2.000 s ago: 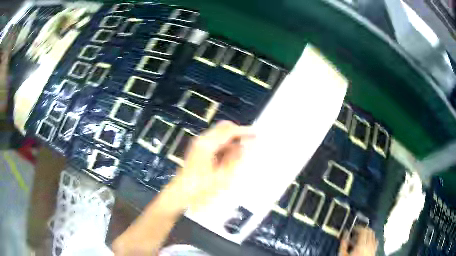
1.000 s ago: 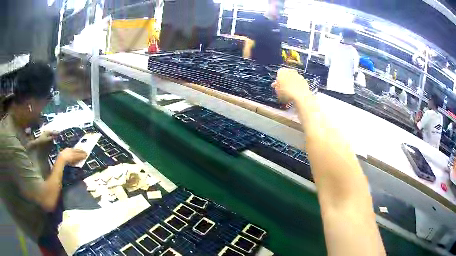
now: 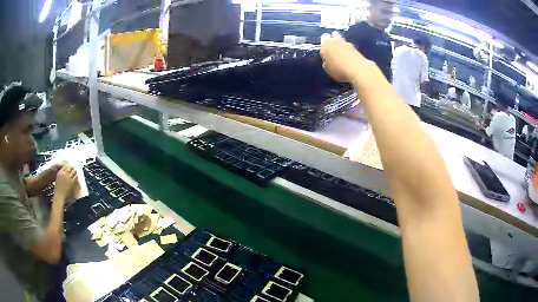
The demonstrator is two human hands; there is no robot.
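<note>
My right hand (image 3: 341,58) reaches up from the lower right to the raised right end of the top black tray (image 3: 248,82). Its fingers are closed at the tray's edge; the fingertips are small and partly hidden. The tray lies over a stack of black trays on the upper shelf. My left hand is not in view. Below, another black tray (image 3: 197,285) holds dark housings with cream rings around their windows. It is cut off by the bottom edge.
Cream-white sheets (image 3: 118,268) and loose cream pieces (image 3: 127,227) lie left of the lower tray. A person (image 3: 23,200) works at the left. More trays lie beyond the green strip (image 3: 236,215). A phone (image 3: 486,179) lies on the white shelf. People stand behind it.
The view has shifted slightly. My right hand has moved up, and the top tray's right end is higher than before. The person at the left has raised their hands.
</note>
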